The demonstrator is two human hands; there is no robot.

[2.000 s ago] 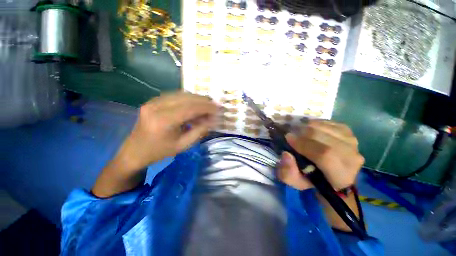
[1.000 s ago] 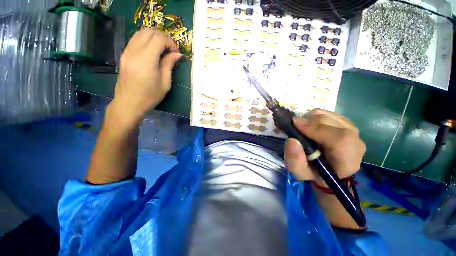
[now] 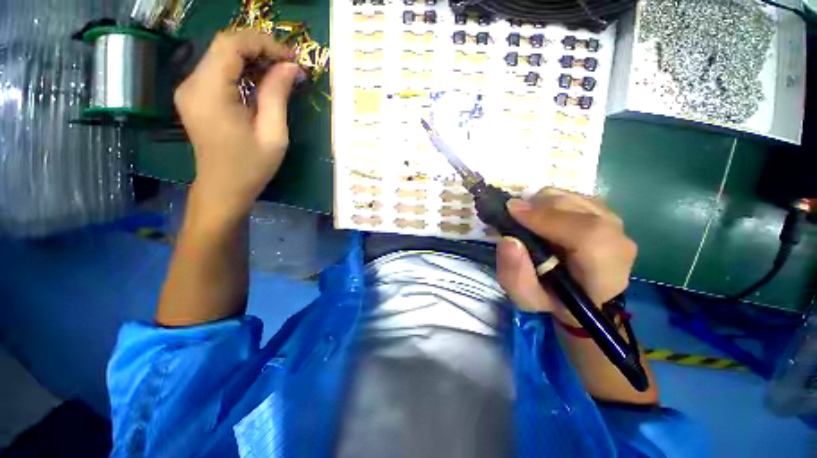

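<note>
My right hand (image 3: 573,255) holds the black soldering iron (image 3: 546,266) by its handle. Its metal tip points up and left over the white tray (image 3: 345,148). My left hand (image 3: 235,112) is at the loose heap of gold strips (image 3: 312,55), its thumb and fingertips at the heap's edge. I cannot tell whether a strip is between them. Rows of tan pieces (image 3: 411,207) lie in the tray, with dark parts (image 3: 573,82) in the upper right rows. Small blue-and-white pieces (image 3: 470,109) lie near the tray's glaring middle.
A solder spool (image 3: 124,73) stands at upper left beside clear plastic (image 3: 54,116). A round black grille (image 3: 546,11) overhangs the tray's top edge. A white box of grey speckled bits (image 3: 708,67) is at upper right. A cable with a red light (image 3: 797,215) is at far right.
My left hand has moved from the tray's lower left up to the gold heap. The iron's tip has shifted up over the tray, still in my right hand. The view has shifted slightly.
</note>
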